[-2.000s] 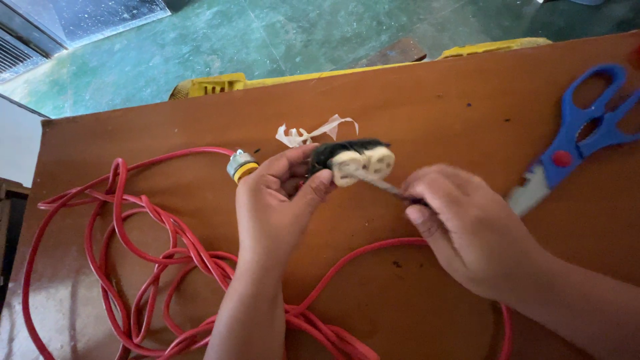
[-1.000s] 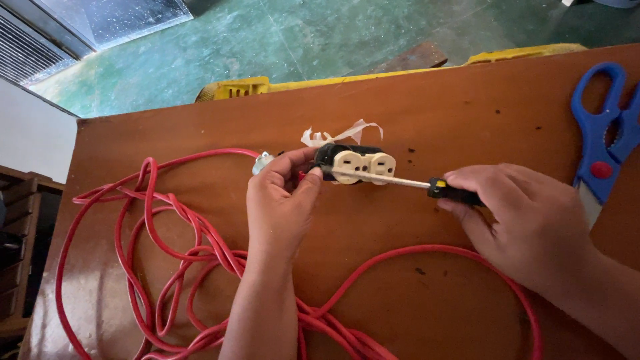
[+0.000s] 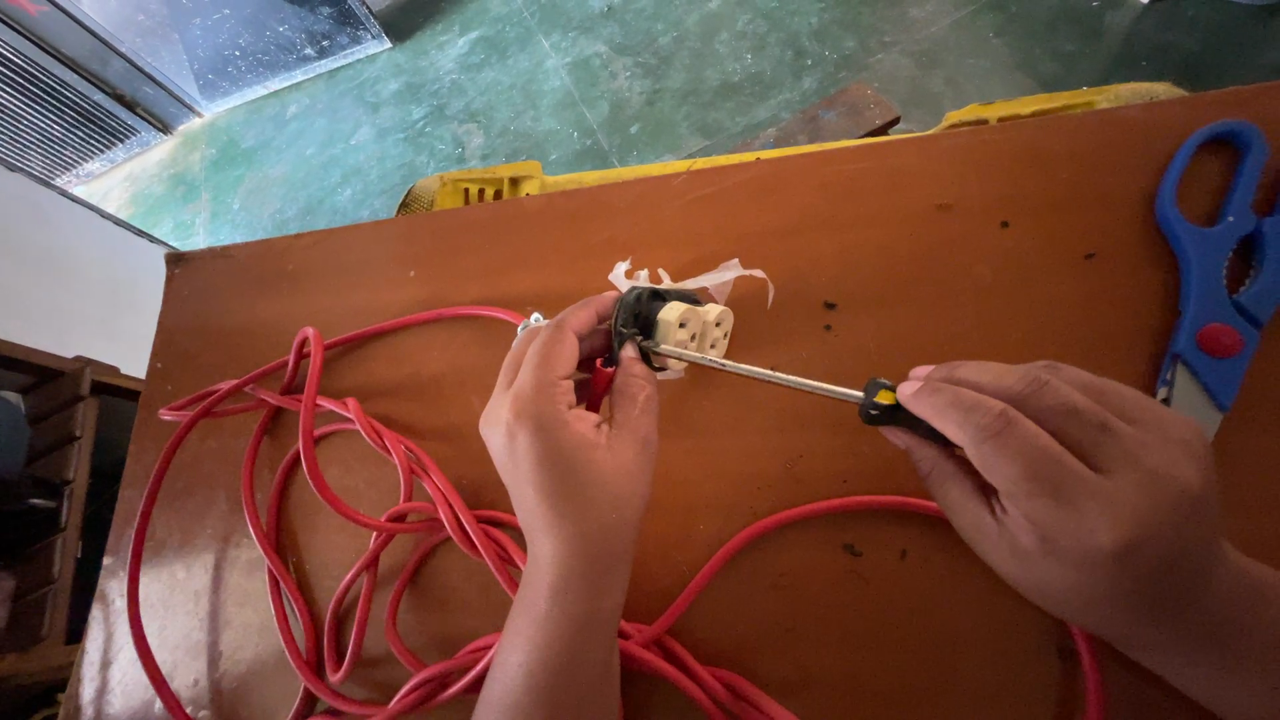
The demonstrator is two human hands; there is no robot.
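Note:
My left hand (image 3: pixel 580 400) grips a black electrical outlet housing (image 3: pixel 640 312) with a cream double socket face (image 3: pixel 693 330) turned to the right. My right hand (image 3: pixel 1040 480) holds a screwdriver (image 3: pixel 770 375) by its black and yellow handle. Its shaft runs left across the lower side of the socket face, and the tip rests at the housing's edge by my left thumb; the exact contact is hidden. A red cord end (image 3: pixel 600 385) shows beneath the housing. A tangled red cable (image 3: pixel 420 500) spreads over the table, and a metal connector part (image 3: pixel 532 322) shows behind my left fingers.
Blue-handled scissors (image 3: pixel 1215 260) lie on the wooden table (image 3: pixel 900 260) at the right. Torn whitish tape (image 3: pixel 735 275) is behind the housing. A yellow plastic object (image 3: pixel 640 175) runs along the far edge, with a wooden rack (image 3: pixel 60 480) at the left and dark crumbs on the tabletop.
The screwdriver's tip has shifted from across the socket face to the housing's left edge. My right hand holds the handle farther from the socket than two seconds ago. The housing's angle has changed.

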